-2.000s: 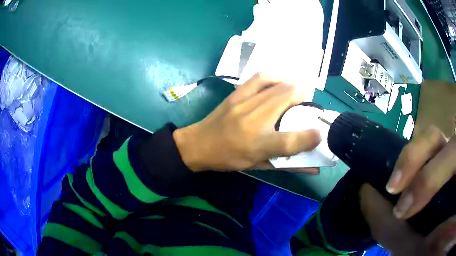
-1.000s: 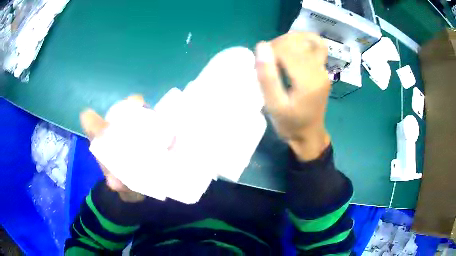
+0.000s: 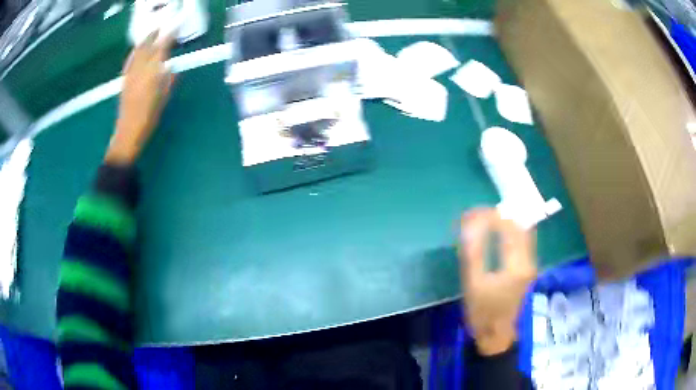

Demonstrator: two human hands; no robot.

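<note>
A white camera body (image 3: 168,19) lies at the top left, beyond the bench's white edge strip. My left hand (image 3: 143,99) is stretched out to it, with the fingertips at its near edge; blur hides whether they grip it. A white mounting bracket (image 3: 510,174) lies at the right of the green bench, its round disc away from me and its square foot towards me. My right hand (image 3: 497,274) is blurred at the foot, with thumb and finger apart; contact is unclear.
The screw feeder (image 3: 301,114) stands at the back centre. Flat white pieces (image 3: 420,95) lie right of it. A cardboard box (image 3: 603,129) lines the right edge. A blue bin (image 3: 664,305) below holds white parts. White plastic (image 3: 14,213) lies far left.
The view has turned right. The white assembly is no longer between my hands. My left hand has reached far forward to the left, and my right hand has moved to the bracket at the right.
</note>
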